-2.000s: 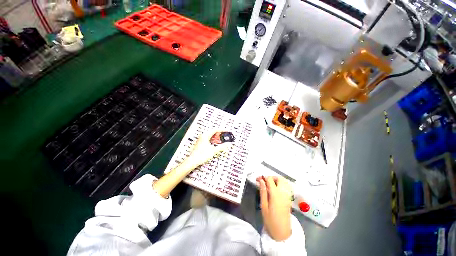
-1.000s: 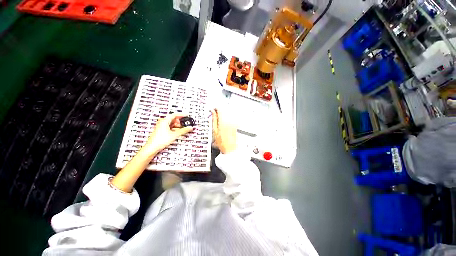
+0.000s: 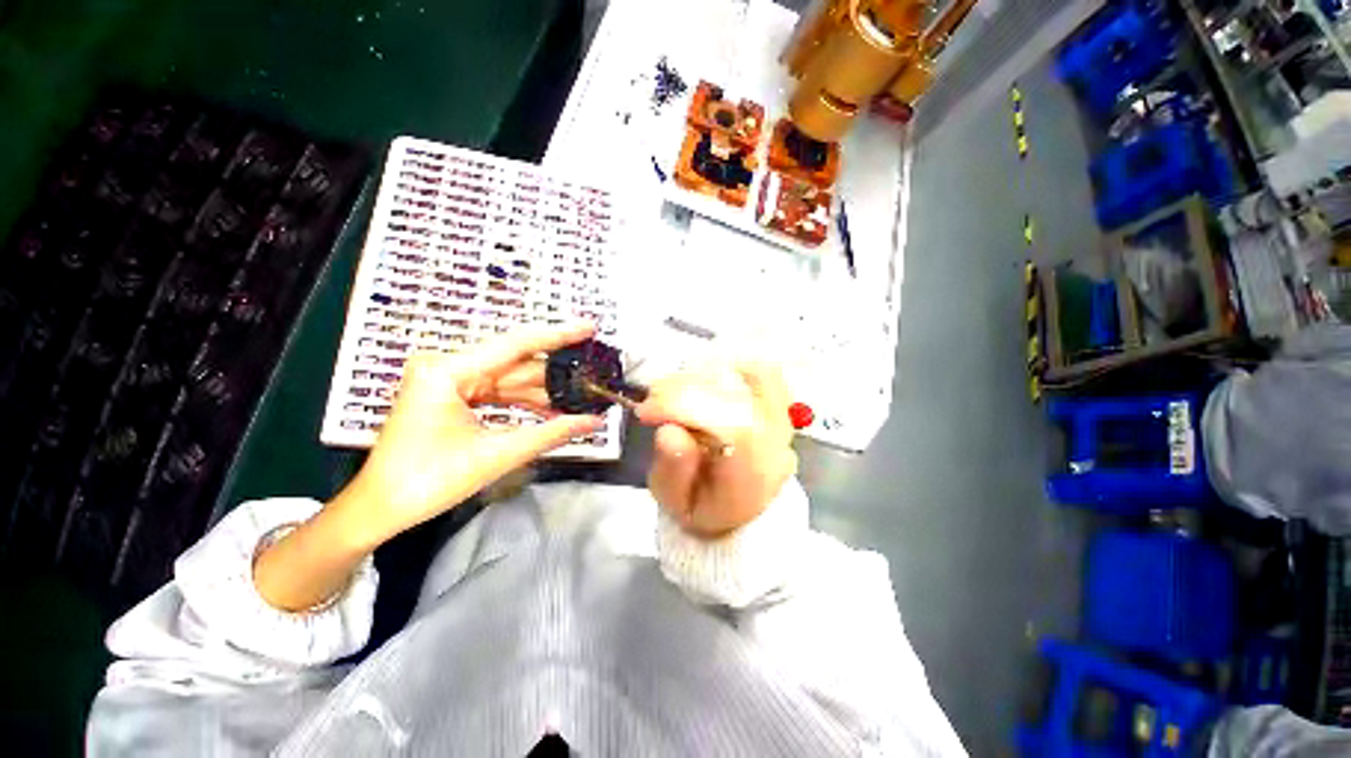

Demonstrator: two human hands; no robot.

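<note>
My left hand (image 3: 445,430) holds a round black housing (image 3: 581,376) between thumb and fingers, over the lower right of the white parts tray (image 3: 356,356). My right hand (image 3: 719,437) is closed on a thin stick-like tool (image 3: 611,391), perhaps tweezers, whose tip reaches the housing. Whether the tip holds a small piece cannot be told. The parts tray carries many short rows of tiny dark-red and silver pieces. The orange-brown fixture blocks (image 3: 799,206) stand on the white bed, some with black parts in them.
The gold press head (image 3: 852,74) stands over the rear right block. Loose black specks (image 3: 668,86) lie on the bed. A dark stick (image 3: 846,239) lies right of the blocks. The black blister tray (image 3: 163,296) is at left. The red button (image 3: 800,416) is beside my right hand. Another person's sleeve (image 3: 1289,444) shows at far right.
My left hand has brought the housing nearer my body. My right hand has come beside it, with the tool's tip now at the housing. The view has shifted right and downward since the earliest frame.
</note>
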